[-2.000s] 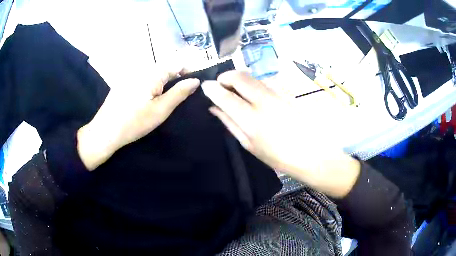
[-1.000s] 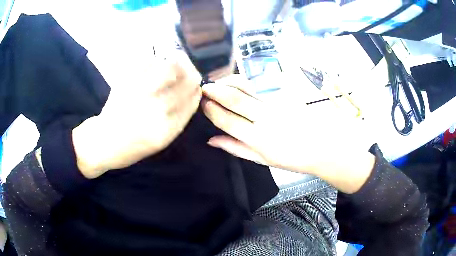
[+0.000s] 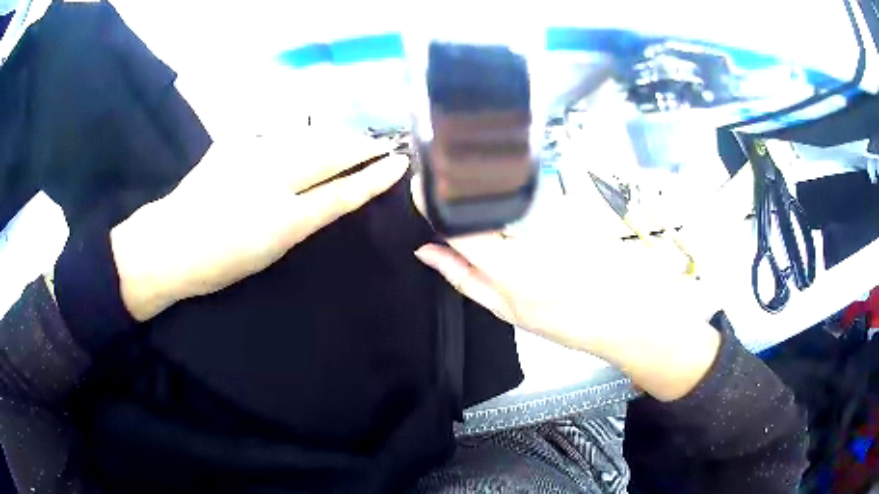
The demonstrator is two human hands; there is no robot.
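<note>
A large black fabric panel (image 3: 318, 299) lies across the table and hangs over its front edge. A narrow folded black band (image 3: 449, 357) runs down its right side. My left hand (image 3: 270, 217) lies flat on the panel's upper left part, fingertips by the needle area. My right hand (image 3: 549, 280) is at the panel's upper right edge, thumb apart from the fingers; its fingertips are hidden behind the blurred dark end plate of the sewing machine (image 3: 479, 140). Whether it grips the fabric cannot be seen. The needle and foot are mostly hidden.
Black shears (image 3: 783, 232) lie at the right, with yellow-handled snips (image 3: 655, 224) left of them. Black fabric pieces (image 3: 839, 203) are at the far right. A tape measure strip (image 3: 549, 405) runs along the table's front edge. More black cloth (image 3: 96, 106) lies at the left.
The view has shifted, and the machine's end plate looks larger and lower. My left hand has flattened out from its bunched pose. My right thumb stays near the panel edge.
</note>
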